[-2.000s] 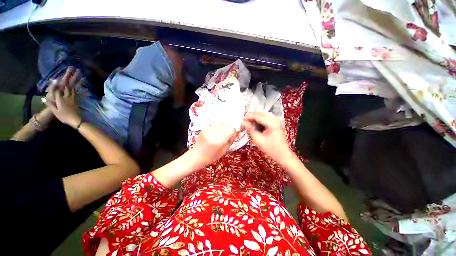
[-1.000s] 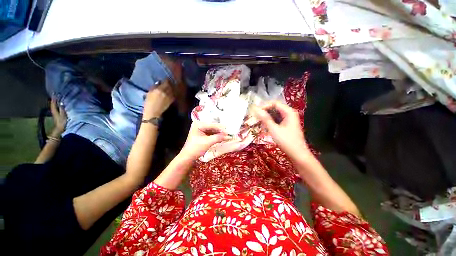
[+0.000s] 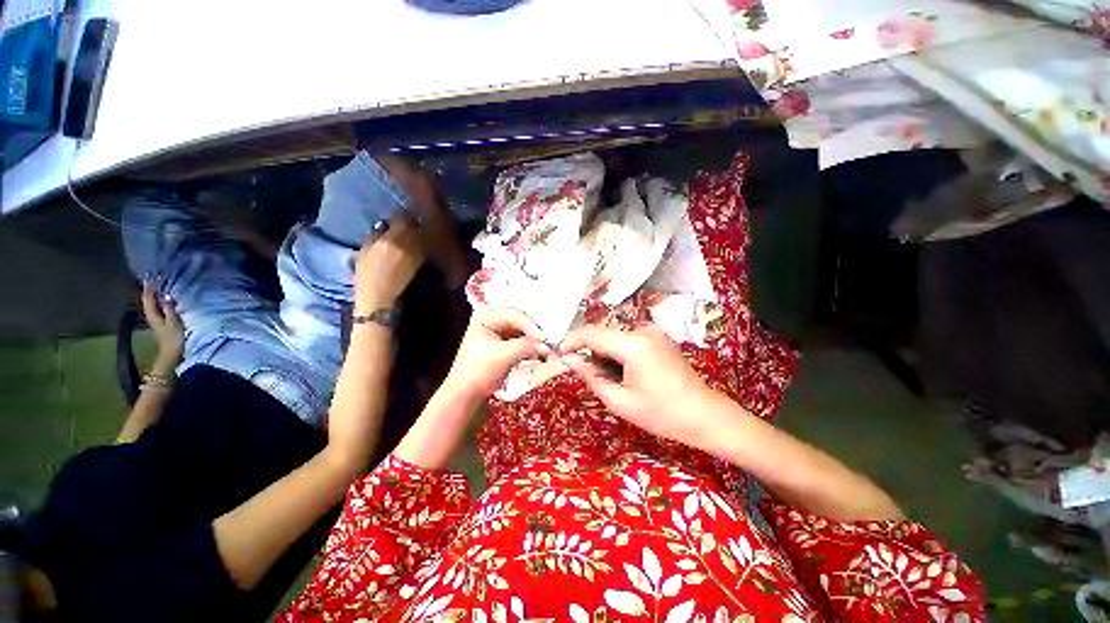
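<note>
A white garment piece with red-pink flowers (image 3: pixel 554 243) lies bunched in the lap over the red leaf-print dress. My left hand (image 3: pixel 493 353) pinches the near edge of the cloth between thumb and fingers. My right hand (image 3: pixel 639 380) is beside it, its thumb and fingertips together and meeting the left fingertips at the cloth edge. Something tiny and dark shows between the fingertips; it is too small to tell what it is. No thread can be made out.
A white table (image 3: pixel 402 67) runs across the top, with a phone (image 3: pixel 90 78) and a blue box (image 3: pixel 31 88) at left. A garment pile (image 3: pixel 962 91) hangs over its right edge. A person in blue jeans (image 3: pixel 231 310) sits close at left. Dark bags and more floral cloth are at right.
My right hand has come down and left from above the cloth to meet my left fingertips. The seated person's hands have moved from clasped to apart, resting on the legs.
</note>
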